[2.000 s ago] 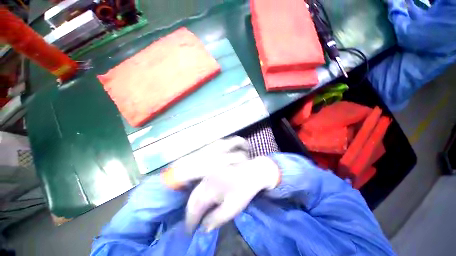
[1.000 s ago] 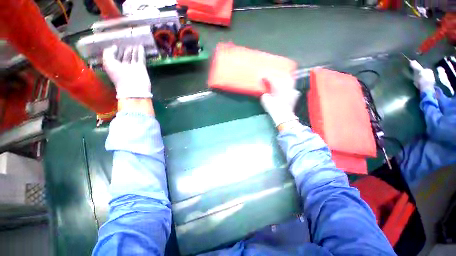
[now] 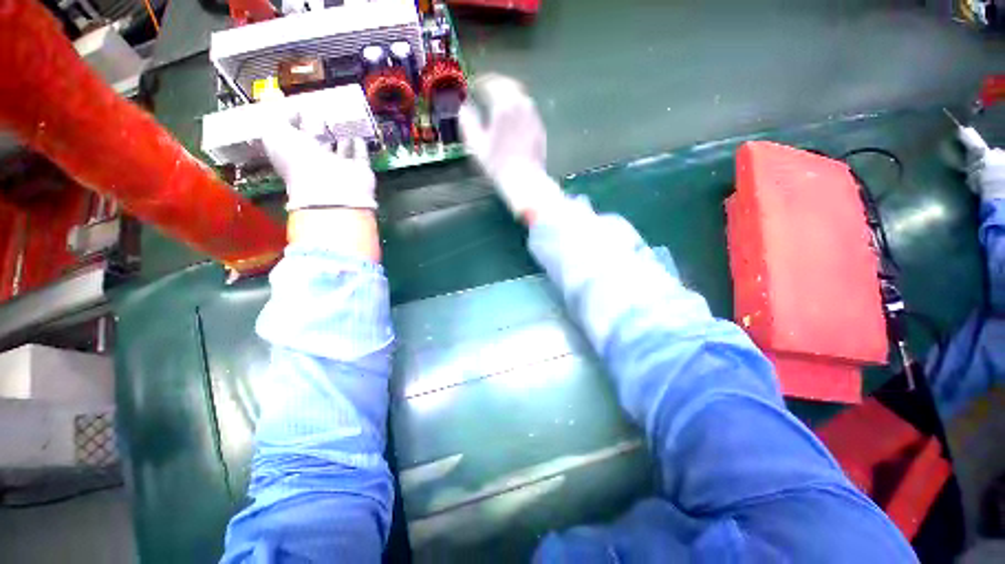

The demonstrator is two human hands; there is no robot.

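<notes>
A green circuit board (image 3: 424, 152) with white-silver heat sinks (image 3: 320, 46), copper-red coils (image 3: 390, 90) and small round cans lies at the upper left of the bench. My left hand (image 3: 322, 167), in a white glove, is at the board's near left side, its fingers on the near heat sink. Whether it grips is hidden. My right hand (image 3: 505, 134), gloved and slightly blurred, is at the board's right edge beside the coils. Its fingertips are unclear and its hold on the board cannot be told.
Red foam pads (image 3: 810, 253) lie stacked at the right, beside a black screwdriver (image 3: 895, 303) and cable. A black bin with red foam (image 3: 871, 452) is at the lower right. A red-orange post (image 3: 143, 165) stands at the left. Another person's gloved hand (image 3: 981, 160) is at the far right.
The foam pad that my right hand held is out of that hand, and the hand has moved left to the board's right edge. My left hand stays at the heat sink. The view has shifted.
</notes>
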